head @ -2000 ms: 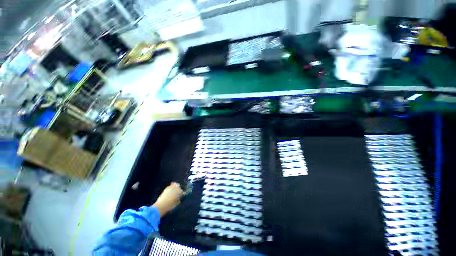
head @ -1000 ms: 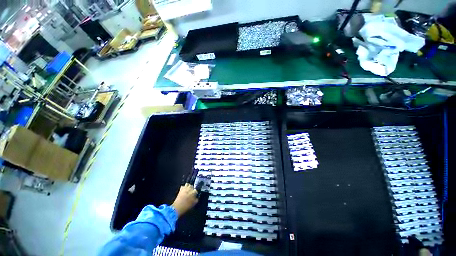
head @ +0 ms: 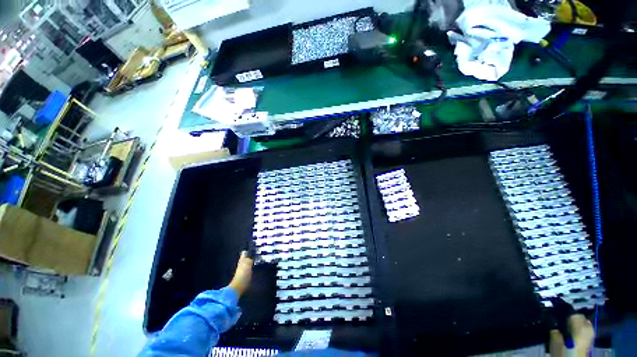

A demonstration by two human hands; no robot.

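Silver notched metal parts [head: 314, 230] lie in close ladder-like rows in the left black tray [head: 159, 244]. My left hand [head: 241, 275] reaches in from the lower left, its dark fingertips at the left ends of the rows. Whether it grips a part cannot be told. The right black tray [head: 454, 279] holds a short group of parts [head: 397, 195] at its upper left and a long column [head: 545, 223] on its right. My right hand [head: 574, 335], partly cut off by the bottom edge, is at this column's lower end, with something dark at its fingers; its grip is unclear.
Behind the trays is a green bench [head: 300, 96] with a black tray of small silver pieces [head: 318, 42] and crumpled white material [head: 489, 42]. A blue coiled hose [head: 594, 181] runs along the right. A cardboard box [head: 45, 240] and carts stand on the left.
The view has shifted and sharpened. My left hand has moved slightly, and the silver piece seen at its fingers a second ago no longer shows clearly. My right hand has come further into view.
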